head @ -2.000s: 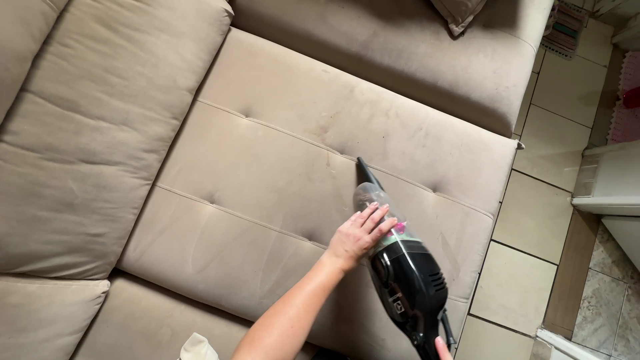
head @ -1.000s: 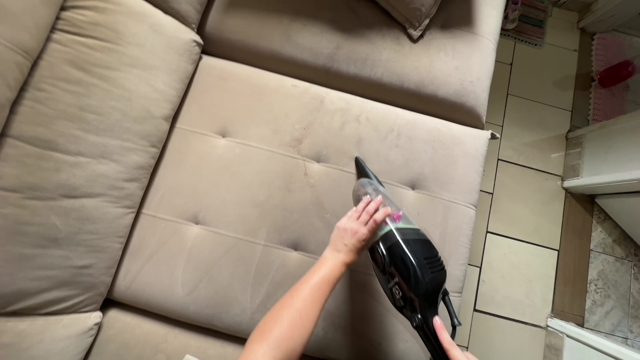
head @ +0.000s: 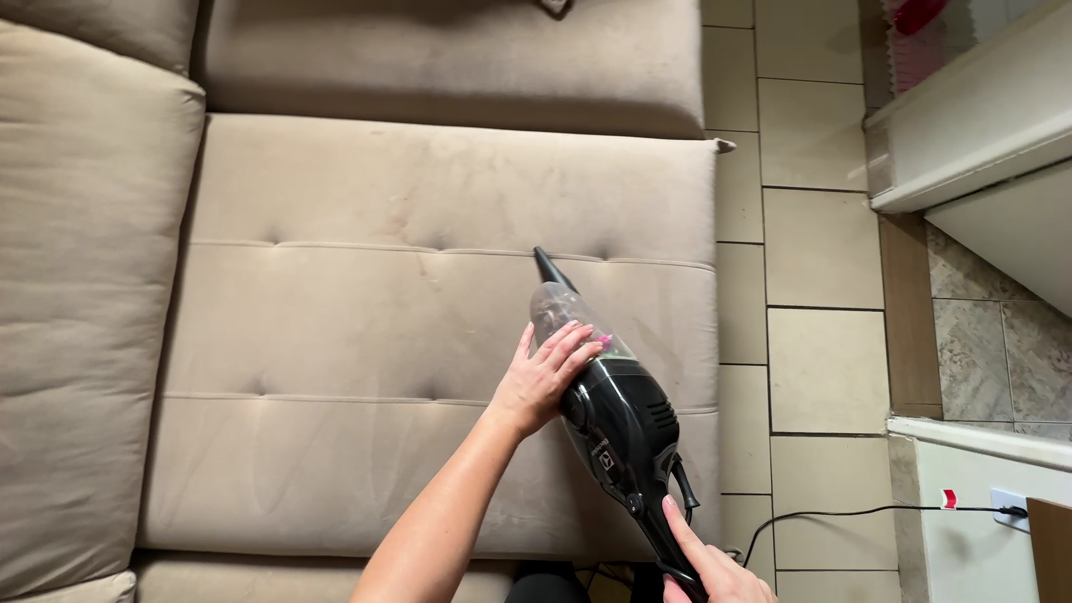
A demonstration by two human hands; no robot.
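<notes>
A black Electrolux handheld vacuum cleaner lies slantwise over a beige tufted sofa seat cushion. Its narrow black crevice nozzle points up and left, the tip at the cushion's upper stitched seam. Grey debris and a pink bit show inside the clear dust container. My left hand rests with spread fingers on that container, thumb side at its left edge. At the bottom, my right hand grips the vacuum's handle, one finger stretched along it; part of this hand is cut off by the frame.
Beige back cushions line the left, and another seat section adjoins above. Tiled floor runs along the right. A black power cord crosses it to a wall outlet. White wall edges and a wooden threshold stand farther right.
The nozzle tip has gone from the upper part of the cushion near the seam to the seam itself. Both hands keep their hold on the vacuum. The view has turned and shifted, bringing the outlet into sight.
</notes>
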